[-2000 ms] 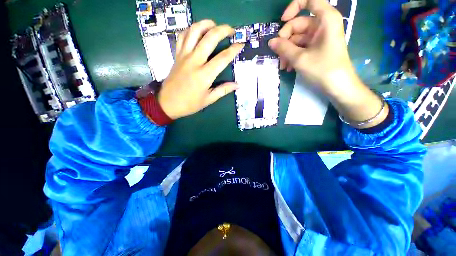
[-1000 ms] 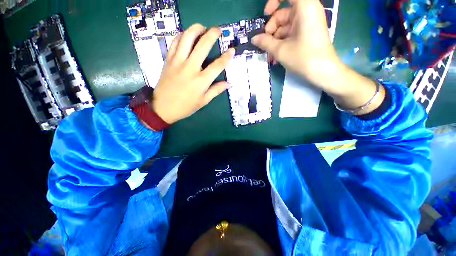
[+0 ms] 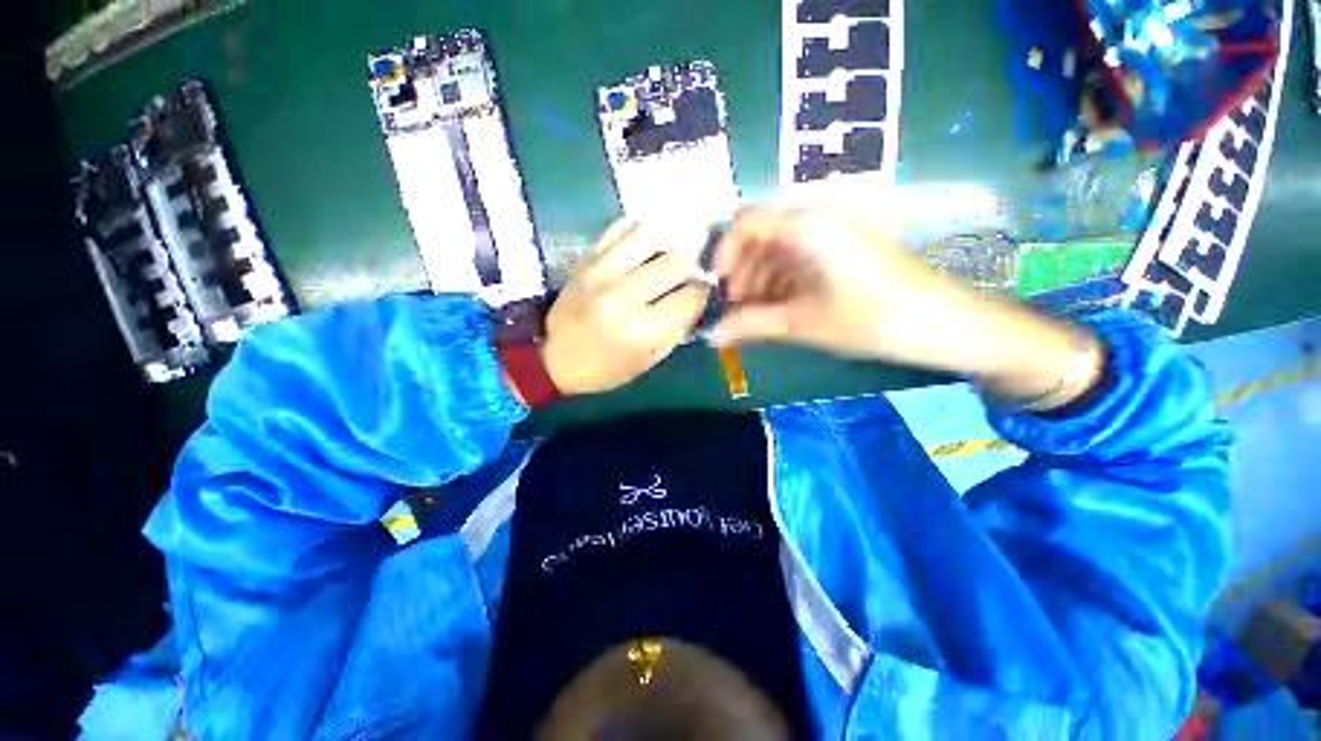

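Note:
The phone mid-frame assembly [image 3: 674,181] lies in front of me, its circuitry and a black patch [image 3: 681,126] at the far end. Both hands cover its near end. An orange-brown flex cable [image 3: 736,371] sticks out below them. My left hand [image 3: 623,311] rests over the near left part, fingers bent. My right hand [image 3: 797,282] is blurred, its thumb and fingers close together by a small dark thing at the near end. I cannot tell whether either hand grips anything. The sticker sheet [image 3: 843,90] with black shapes lies beyond my right hand.
Another phone assembly [image 3: 461,174] lies left of the worked one. Two more [image 3: 181,239] lie side by side at far left. A red-rimmed bin [image 3: 1181,73] of blue scraps stands far right. Spare sticker sheets [image 3: 1214,217] and a green card [image 3: 1065,264] lie at right.
Both hands have moved from the circuitry end to the phone's near end. The black patch is uncovered. The flex cable now shows. The sticker sheet shows black shapes where its plain white part was seen.

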